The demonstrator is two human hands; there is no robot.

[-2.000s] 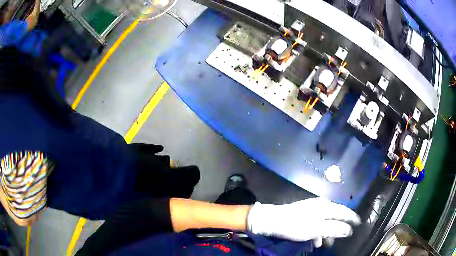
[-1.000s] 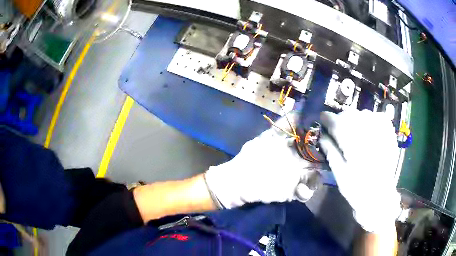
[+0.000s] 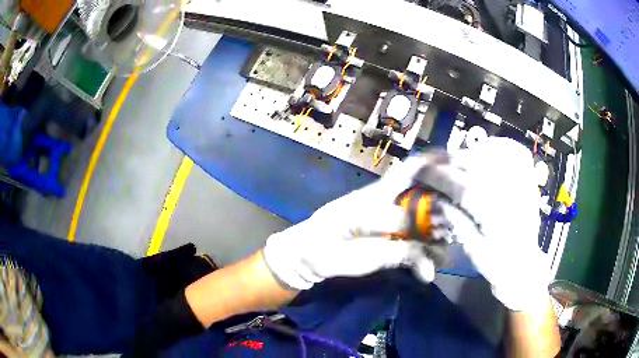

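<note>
A stator (image 3: 422, 210) with orange windings is held between my two white-gloved hands, low in front of the fixtures; it is blurred. My left hand (image 3: 343, 234) grips it from the left, with orange lead wires along the fingers. My right hand (image 3: 497, 210) is on its right side, fingers partly hidden and blurred. Behind, the left fixture holds a black stator (image 3: 324, 80), and the second fixture holds another stator (image 3: 398, 110), wires hanging forward. The third fixture (image 3: 476, 137) shows a pale round core, partly covered by my right hand. The fourth is mostly hidden by it.
A blue table (image 3: 280, 168) carries the holed base plate (image 3: 259, 106). A long silver rail (image 3: 448, 56) runs behind the fixtures. A clear extraction hood (image 3: 133, 31) is at upper left. A yellow-tipped blue nozzle (image 3: 565, 203), green conveyor (image 3: 602, 154) and metal tray (image 3: 602, 308) are at right.
Two seconds ago one gloved hand showed without a stator. One second ago both hands were at a stator; since then it has turned, showing its windings more. The view has shifted slightly.
</note>
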